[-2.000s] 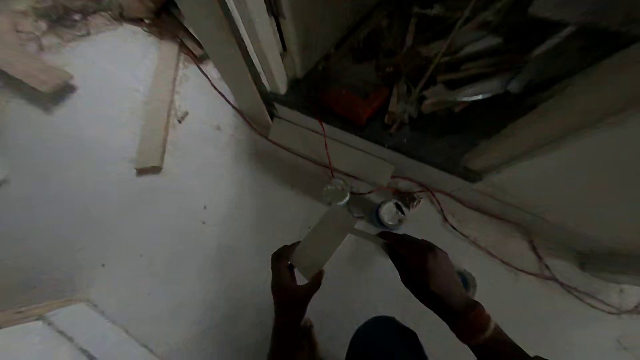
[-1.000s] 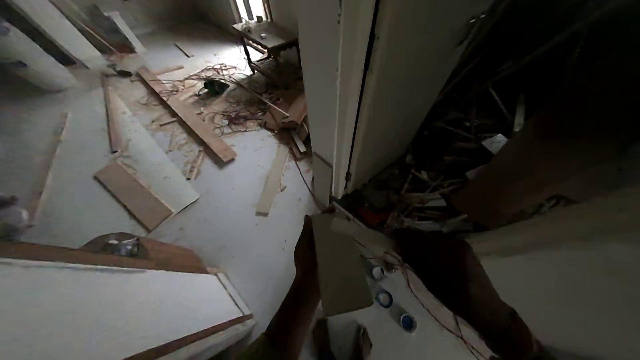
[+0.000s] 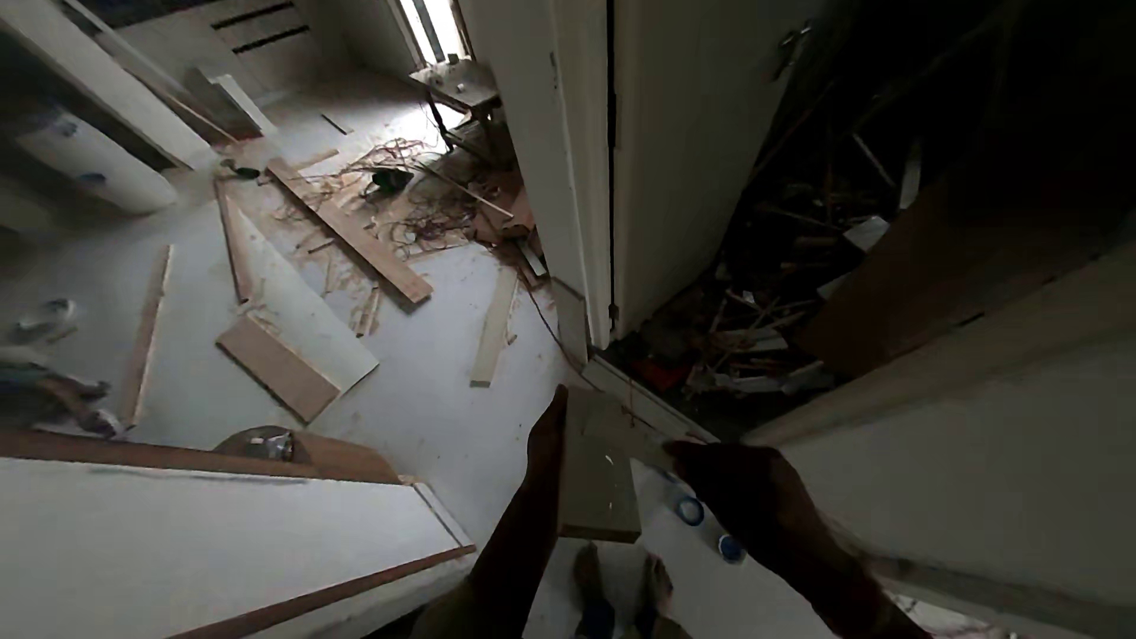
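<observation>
My left hand (image 3: 547,437) grips the left edge of a flat rectangular board (image 3: 598,479), which tilts down toward my feet. My right hand (image 3: 732,475) is closed on the end of a thin flat strip (image 3: 650,443) that reaches to the board's upper right side; whether it is a scraper or a piece of wood I cannot tell. Below my right hand, a round container with a blue rim (image 3: 690,509) and another round blue-and-white container (image 3: 731,548) stand on the floor. Both hands are dark, and their fingers are partly hidden.
A dark doorway holds a heap of wood scraps (image 3: 754,355), beside a door frame (image 3: 581,177). Planks (image 3: 355,235), a short board (image 3: 278,367) and tangled cables (image 3: 426,204) lie on the floor at the left. A white panel (image 3: 222,541) fills the lower left. A small table (image 3: 461,84) stands farther back.
The view has swung up and left from the floor at the doorway to the wider room. Both hands still hold the board and the strip. My bare feet now show below the board.
</observation>
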